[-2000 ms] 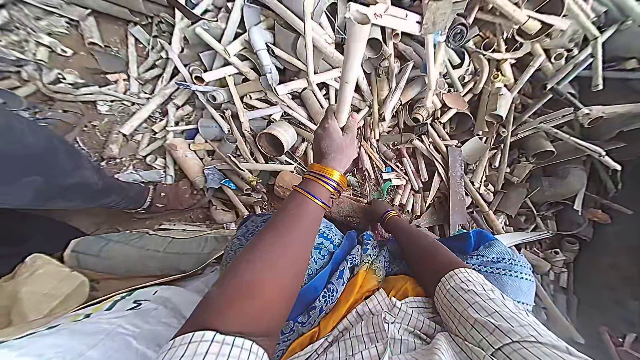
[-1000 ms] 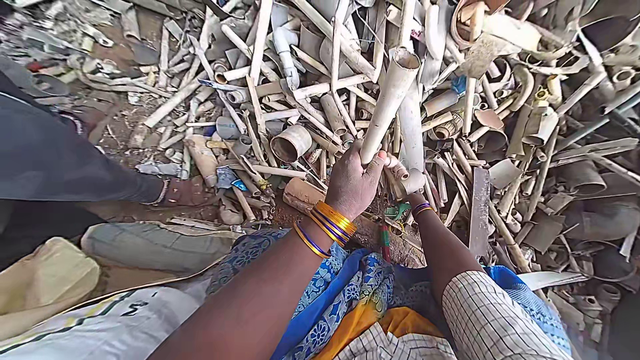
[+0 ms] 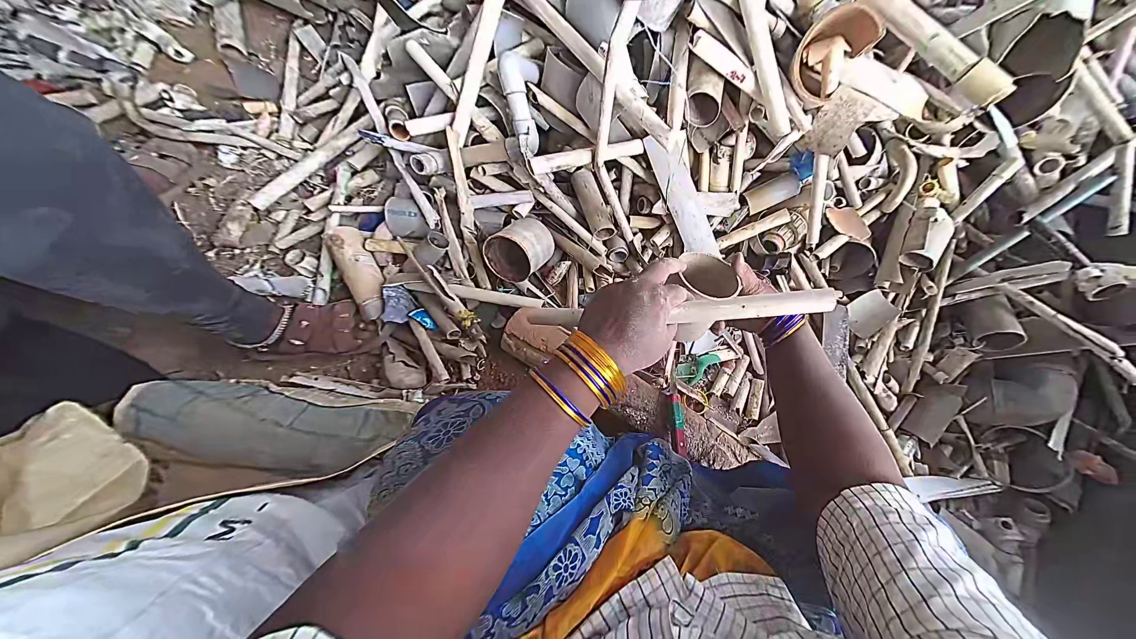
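Note:
My left hand [image 3: 630, 318] is closed around a narrow plastic pipe [image 3: 763, 306] that lies crosswise, its fingertips also at the rim of a short, wide pipe piece [image 3: 710, 277]. On the other side of that wide piece, my right hand [image 3: 754, 293] grips it, its wrist behind the narrow pipe. The open mouth of the wide piece faces up. Below the hands, a tool with green and red handle parts [image 3: 678, 422] rests by a brown block [image 3: 643, 413]; its working end cannot be made out.
Broken pipes and fittings [image 3: 519, 248] are heaped in front and to the right. At the left are another person's dark-trousered leg [image 3: 115, 213] and foot [image 3: 324, 328]. A grey-green cushion-like bundle [image 3: 257, 417] and a white sack [image 3: 204, 559] lie at the lower left.
The pipe in my left hand has turned from pointing away to lying crosswise. My right hand has risen from low by the block and now holds a wide pipe piece beside my left hand.

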